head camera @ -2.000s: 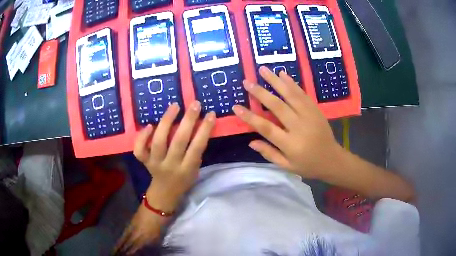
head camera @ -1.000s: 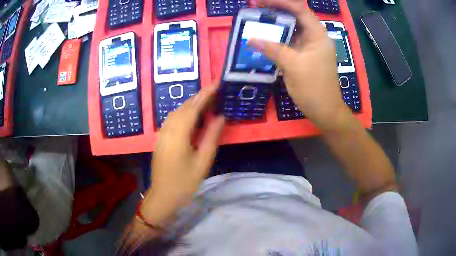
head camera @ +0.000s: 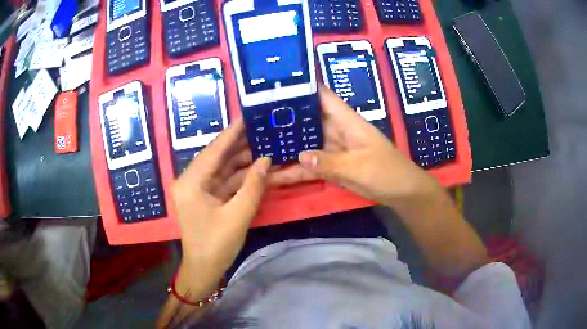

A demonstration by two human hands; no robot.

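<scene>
A keypad phone (head camera: 273,77) is held upright above the red tray (head camera: 132,232), its screen lit with a white box on blue. My left hand (head camera: 222,186) holds its lower left side, thumb at the bottom keys. My right hand (head camera: 360,154) holds its lower right side, thumb on the keypad's lower right. Other phones lie in the tray's two rows; the near-row phone at left (head camera: 132,151) shows a lit screen, and the phone at the right end (head camera: 421,99) shows a menu list. My hands partly cover the phones on both sides of the held one.
White batteries (head camera: 35,99), a red battery (head camera: 65,122) and a blue battery (head camera: 63,18) lie left of the tray. A dark slab (head camera: 490,63) lies on the green bench (head camera: 529,132) at right. Another tray's edge shows at far left, above a person's pale clothing (head camera: 61,257).
Both hands first rested over the tray's phones, then lifted the middle phone. It is now upright and centred between both hands, and my right hand has moved down from its screen to its keypad.
</scene>
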